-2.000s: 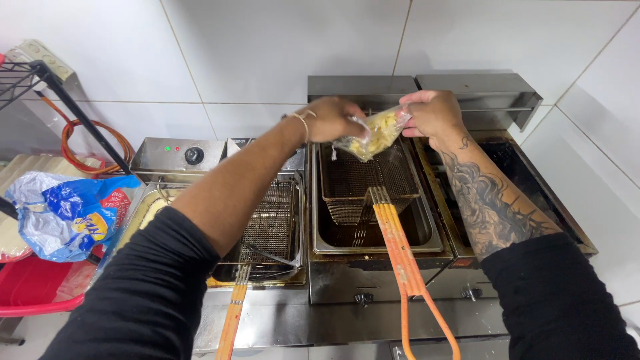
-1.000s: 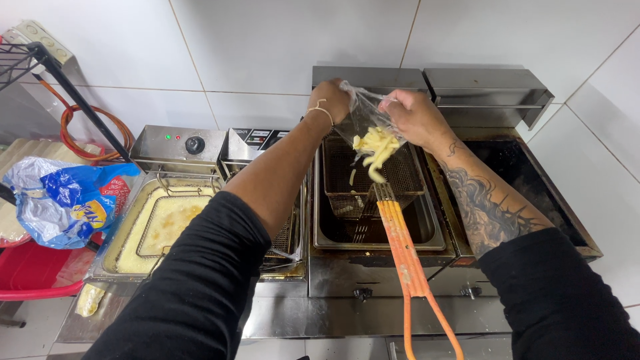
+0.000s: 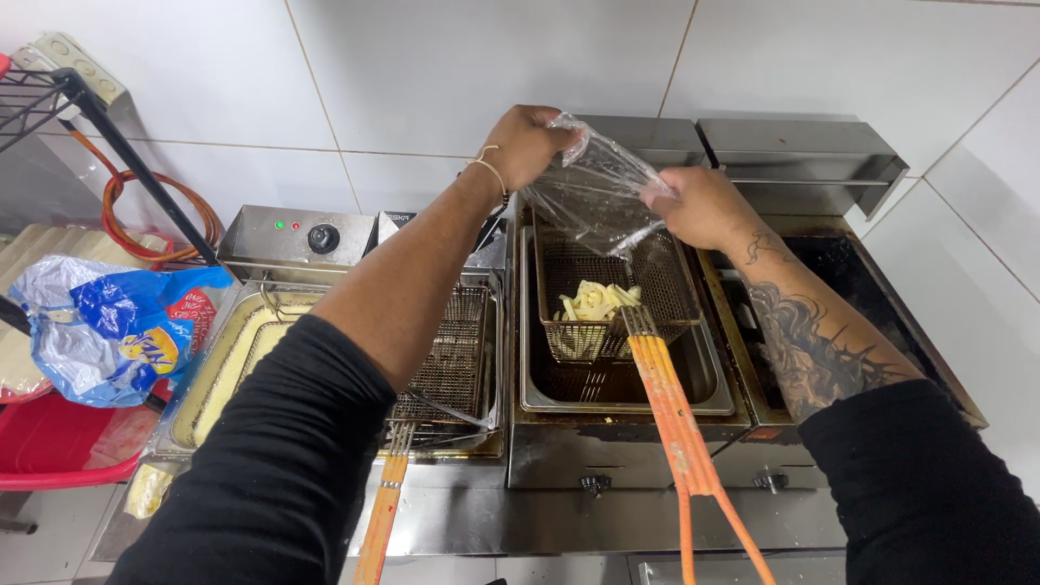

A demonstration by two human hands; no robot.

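Observation:
A clear plastic bag is stretched between my two hands. Its upper left edge is pinched by my left hand, and my right hand grips the other side. Under the bag, a wire fryer basket sits over a steel fryer vat of dark oil. Pale cut fries lie piled in the front of this basket. Its orange-covered handle points toward me.
Left of it, a second wire basket has an orange handle. Further left are a fryer vat of light, foamy oil, a blue plastic bag and a red tub. At the right is another dark vat.
The fries, inside the bag two seconds ago and tumbling from it one second ago, now lie in the basket. The bag looks emptied and is spread wider between my hands.

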